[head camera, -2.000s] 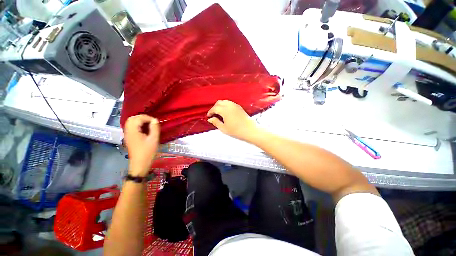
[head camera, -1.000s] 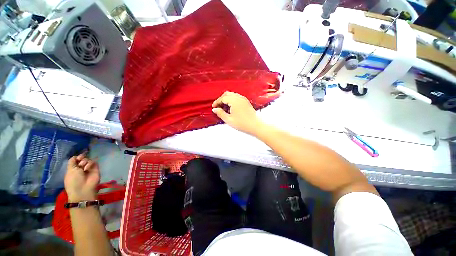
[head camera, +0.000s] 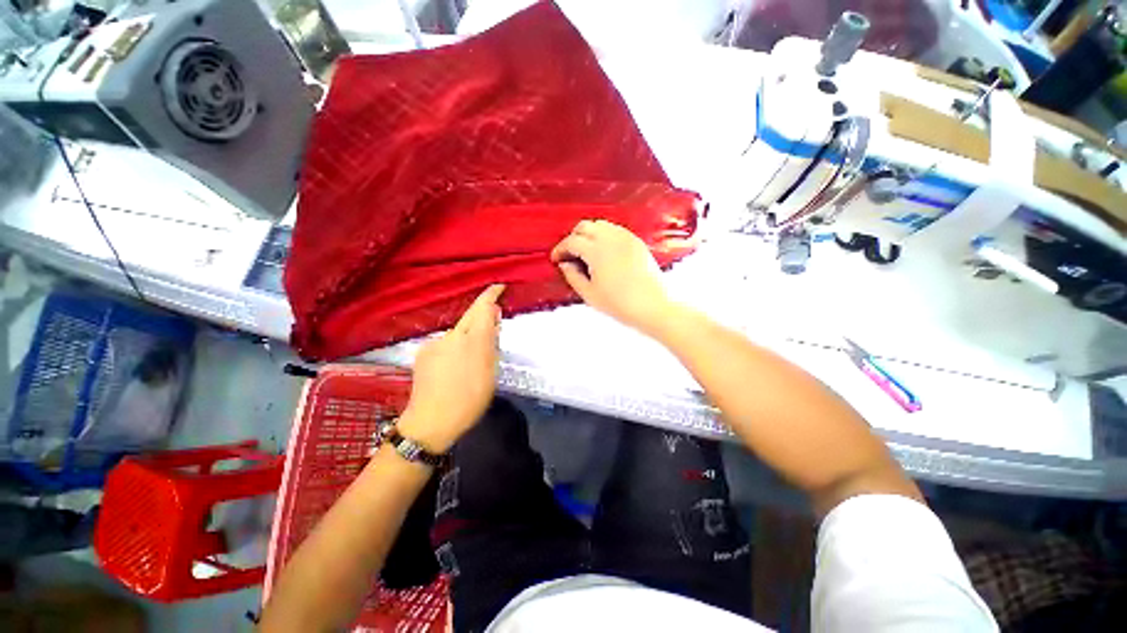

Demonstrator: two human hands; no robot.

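Note:
A red patterned fabric piece (head camera: pixel 457 124) lies on the white table, narrow end away from me. Its plainer, brighter red band (head camera: pixel 494 231) runs along the near side, gathered at the right corner. My right hand (head camera: pixel 614 272) rests on this band with thumb and fingertips pinched together at the cloth. My left hand (head camera: pixel 457 371) is at the near edge of the cloth, its fingers pointing up to the hem and its fingertips touching or just over it; whether it grips anything cannot be told.
A sewing machine (head camera: pixel 939 173) stands at the right, another (head camera: pixel 204 99) at upper left. Pink and blue snips (head camera: pixel 882 376) lie right of the cloth on the table (head camera: pixel 742 334). Below are a pinkish-red basket (head camera: pixel 297 464), a red stool (head camera: pixel 142 526) and a blue crate (head camera: pixel 93 383).
My left hand left the cloth's left part, dropped over the floor side, then came back to the near edge, closer to my right hand. My right hand stayed pinched on the band.

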